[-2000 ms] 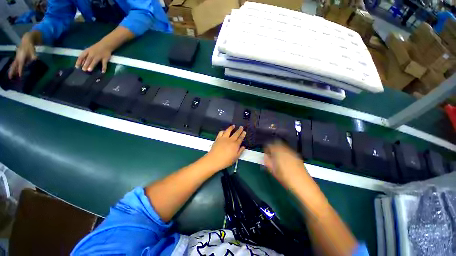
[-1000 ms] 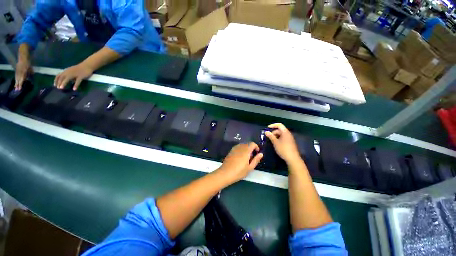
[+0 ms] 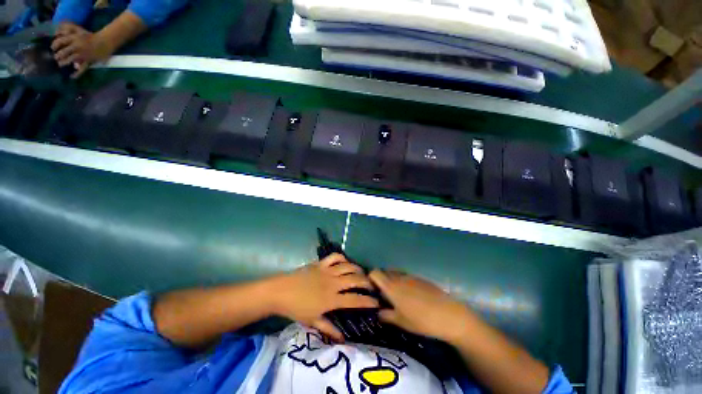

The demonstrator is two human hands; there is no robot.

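A pile of black watches (image 3: 369,326) lies at the lap edge, with strap ends sticking out past my fingers. My left hand (image 3: 327,290) is curled over the pile. My right hand (image 3: 416,302) holds it from the right side; its fingertips are partly hidden. On the belt stands a row of black box lids (image 3: 336,140) alternating with box bases (image 3: 382,158). Several bases show a small watch face in the middle; one (image 3: 478,154) looks bright white.
White rails (image 3: 231,185) edge the belt. White blister trays (image 3: 454,31) are stacked beyond it, with a single black box (image 3: 251,29) to their left. Crinkled plastic (image 3: 670,331) covers a stack at right. Another person's hands (image 3: 80,48) are at upper left; a grey post (image 3: 666,108) stands at right.
Both hands have moved from a box base on the belt back to the watch pile near my lap. The view has shifted down, and the other person's hands are now together.
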